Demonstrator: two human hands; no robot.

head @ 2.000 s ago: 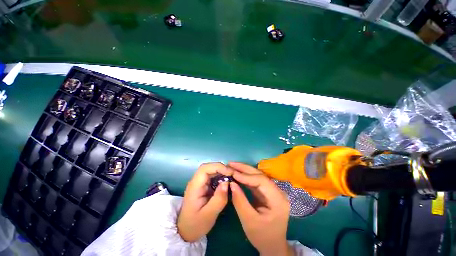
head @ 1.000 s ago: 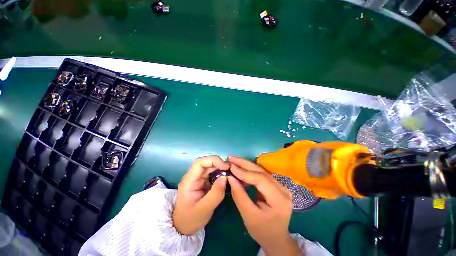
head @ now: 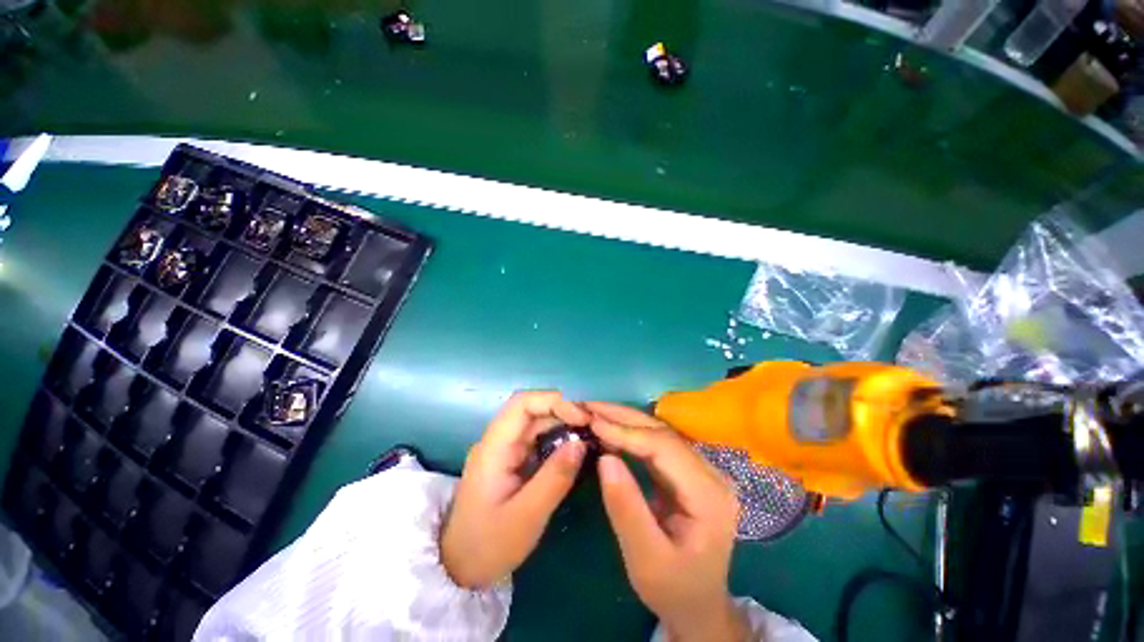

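Note:
A small black device housing [head: 561, 442] is held between my hands, mostly covered by fingers. My left hand [head: 508, 495] grips it with thumb and fingers. My right hand [head: 665, 508] is against its right side, index fingertip near it and thumb slightly apart from the fingers; whether it holds a small part is hidden. The orange electric screwdriver [head: 765, 420] hangs just right of my right hand, over the round dotted screw plate [head: 768, 512]. Its tip is hidden behind my fingers.
A black blister tray [head: 220, 414] at left holds several units. Another dark unit [head: 395, 459] lies partly under my left sleeve. Two units lie on the green belt [head: 540, 100]. White specks [head: 731, 339] lie beside a small clear bag [head: 822, 305]; a larger clear bag [head: 1060, 301] and black box [head: 1066, 577] are right.
My right thumb has moved a little away from the housing. The hands and the housing stay close together in nearly the same place. The whole view has shifted slightly.

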